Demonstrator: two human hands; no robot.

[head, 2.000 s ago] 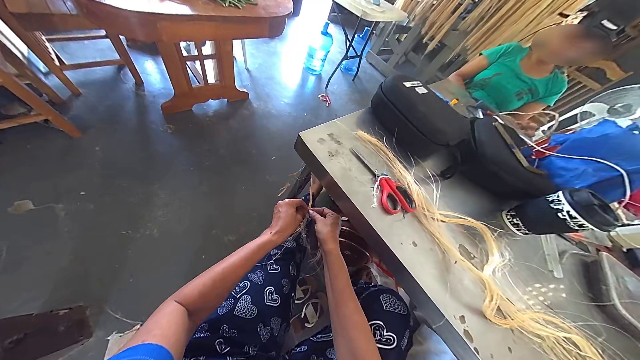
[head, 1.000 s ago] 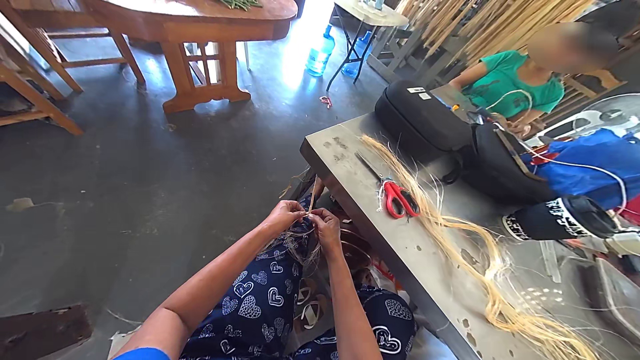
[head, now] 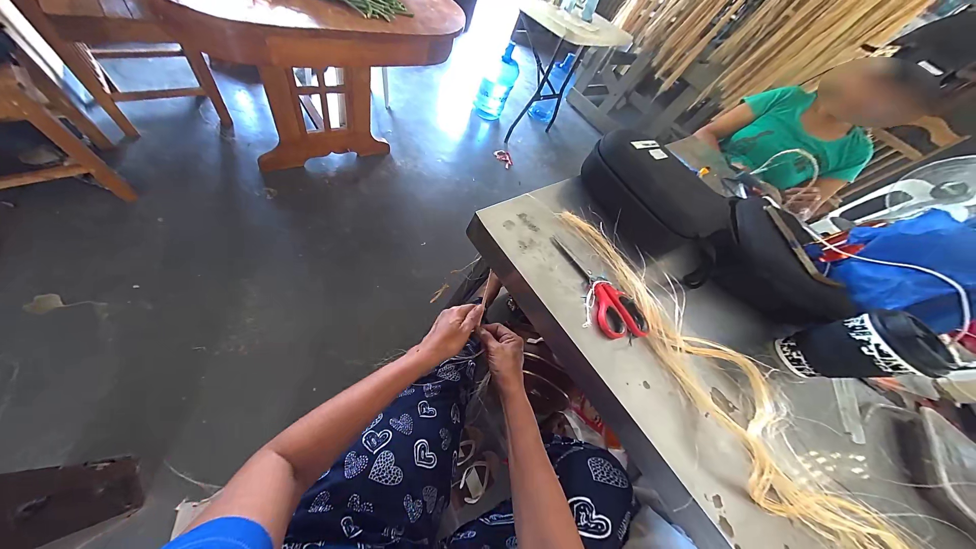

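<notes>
Over my lap, beside the table's edge, my left hand pinches thin pale fiber strands that rise past its fingertips. Close against it on the right, my right hand has thumb and finger pressed together on the same strands. Fine loose ends hang near both hands; the rest of the strands is hidden by fingers and lap. On the grey table lie red-handled scissors, their dark blades partly open. Right of them stretches a long bundle of pale yellow fiber.
Black cases, a black patterned tumbler and a blue bag stand on the table. A person in a green shirt sits across it. Beyond the floor are a wooden table and blue water bottles.
Both hands stay together over the lap, with only small finger movements. The scissors and the fiber bundle lie as before.
</notes>
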